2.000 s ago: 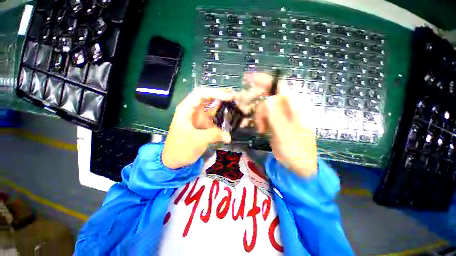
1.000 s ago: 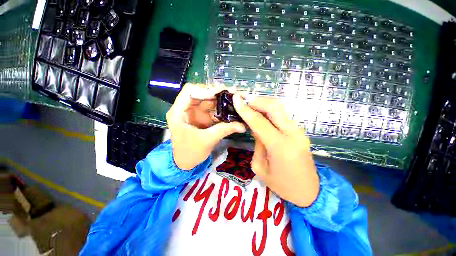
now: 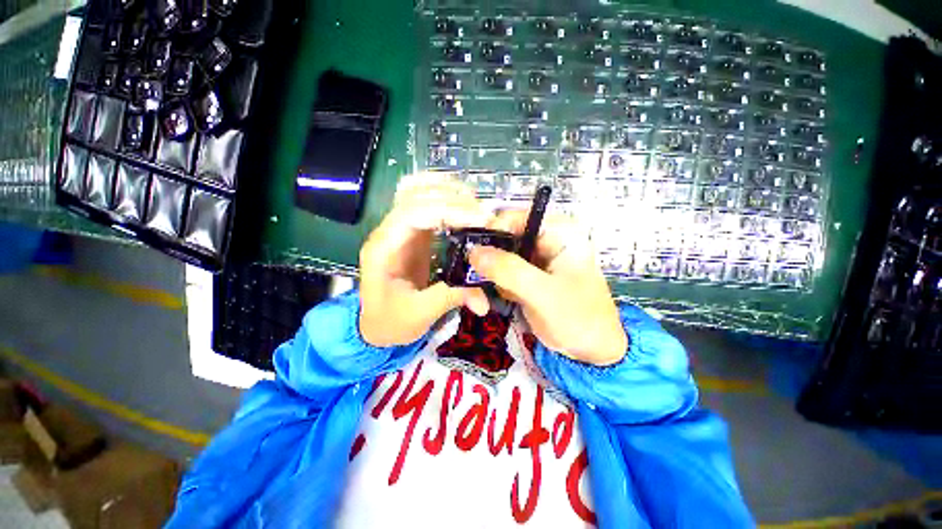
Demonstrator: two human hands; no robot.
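A small black squarish housing [image 3: 462,258] is held in front of my chest. My left hand [image 3: 405,271] grips it from the left, with the thumb below and the fingers above. My right hand [image 3: 563,284] has its thumb on the housing's face. A thin dark tool, perhaps tweezers [image 3: 537,217], points up from the fingers of my right hand. Its lower end is hidden. A clear blister tray [image 3: 496,163] with rows of small pockets lies beyond my hands, many pockets with small dark parts.
A black blister tray [image 3: 188,243] at the left has housings heaped at its back. A black smartphone-like rectangle [image 3: 343,145] lies beside it. Another black tray [image 3: 878,320] stands at the right. A dark gridded tray [image 3: 274,300] sits lower left. Brown cartons [image 3: 114,486] are at bottom left.
The housing's face has turned more into view. The dark tool, not visible a second ago, now sticks up from my right hand. My right hand has moved slightly up and left.
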